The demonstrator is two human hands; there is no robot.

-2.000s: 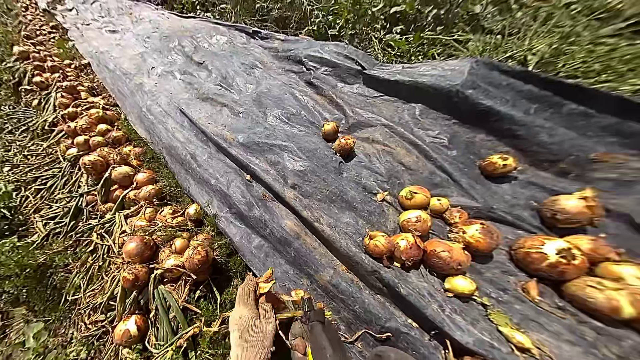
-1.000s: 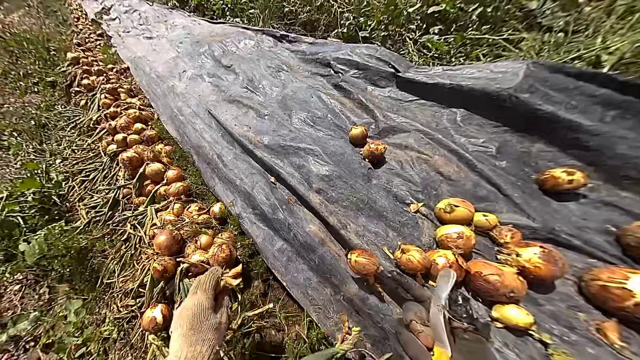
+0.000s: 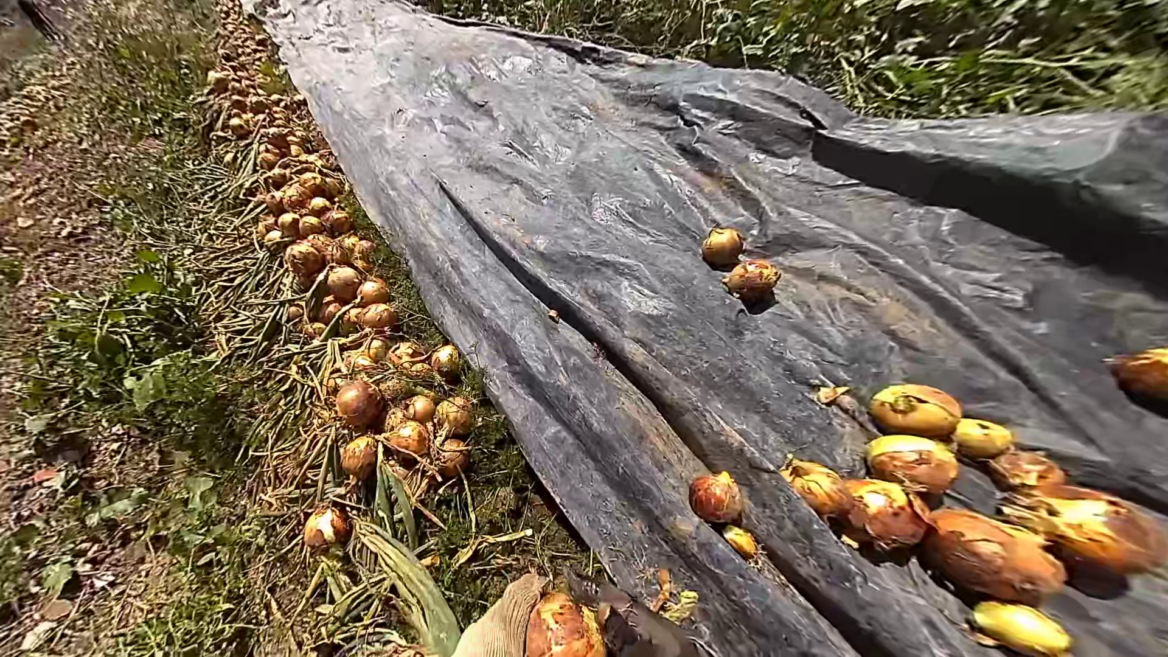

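My left hand (image 3: 500, 624), in a beige knit glove, grips an onion (image 3: 564, 628) at the bottom edge. Against the onion's right side is my right hand (image 3: 643, 628), dark and blurred; its fingers and anything in it cannot be made out. A long green onion leaf (image 3: 412, 584) runs up and left from beside my left glove. On the dark plastic sheet (image 3: 584, 401), right of and above my hands, lie an onion (image 3: 716, 497) and a small yellow one (image 3: 740, 542). A cluster of onions (image 3: 990, 552), some large, sits farther right.
A long row of onions with dried tops (image 3: 342, 283) runs along the sheet's left edge. Two onions (image 3: 752, 280) lie mid-sheet, another (image 3: 1145, 376) at the right edge. The sheet has folds and a raised ridge. Weeds (image 3: 146, 383) border the left; greenery is behind.
An onion has appeared on the sheet left of the cluster since the oldest frame. My left hand has moved right from the row and now holds an onion. Shears seen in my right hand are no longer discernible.
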